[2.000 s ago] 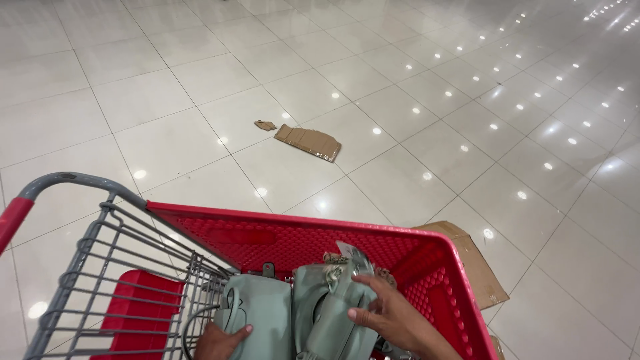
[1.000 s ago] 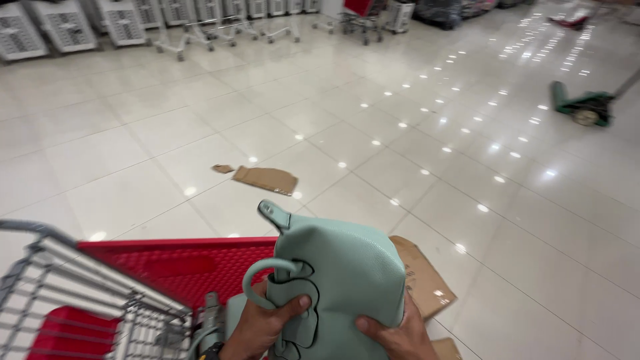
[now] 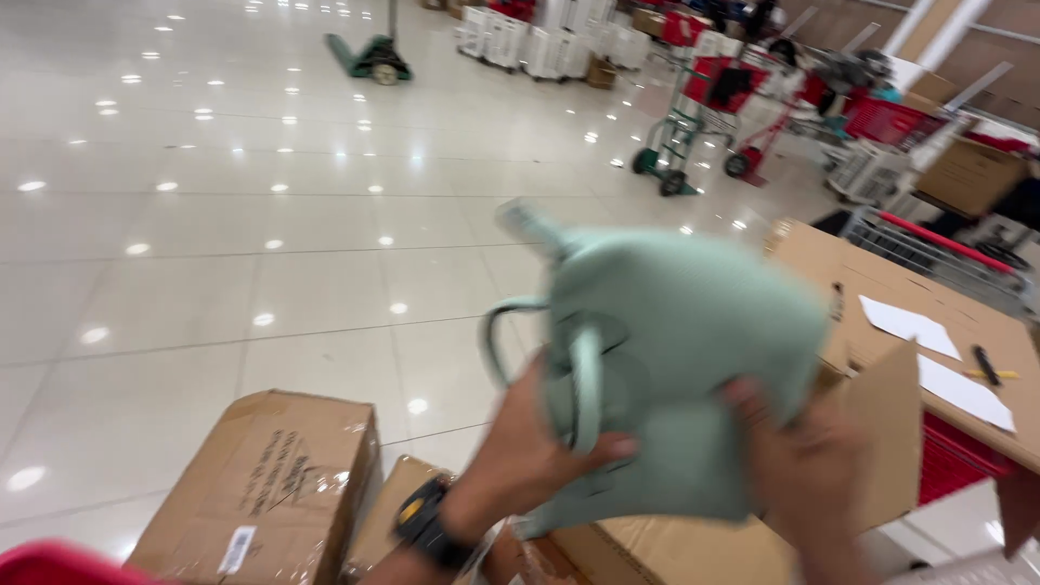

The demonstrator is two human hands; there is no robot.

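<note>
A pale green handbag (image 3: 691, 357), blurred by motion, is held up in front of me with its two looped handles toward the left. My left hand (image 3: 528, 455), with a black watch (image 3: 431, 520) on the wrist, grips it near the handles, thumb across its face. My right hand (image 3: 800, 463) holds the bag's right side, thumb on the front and fingers hidden behind. Below the bag is an open cardboard box (image 3: 691, 548) with a raised flap (image 3: 881, 431).
A taped carton (image 3: 252, 487) stands at lower left, near a red cart rim (image 3: 65, 565). On the right, a cardboard-topped surface (image 3: 934, 284) bears papers (image 3: 963, 390) and a marker (image 3: 986, 366). Farther off are a pallet jack (image 3: 374, 61), a green hand truck (image 3: 674, 138) and carts.
Two seconds ago my hands were on bags inside the red cart; then both lifted a pale green one. The view has swung right, and the held bag is now over the cardboard boxes.
</note>
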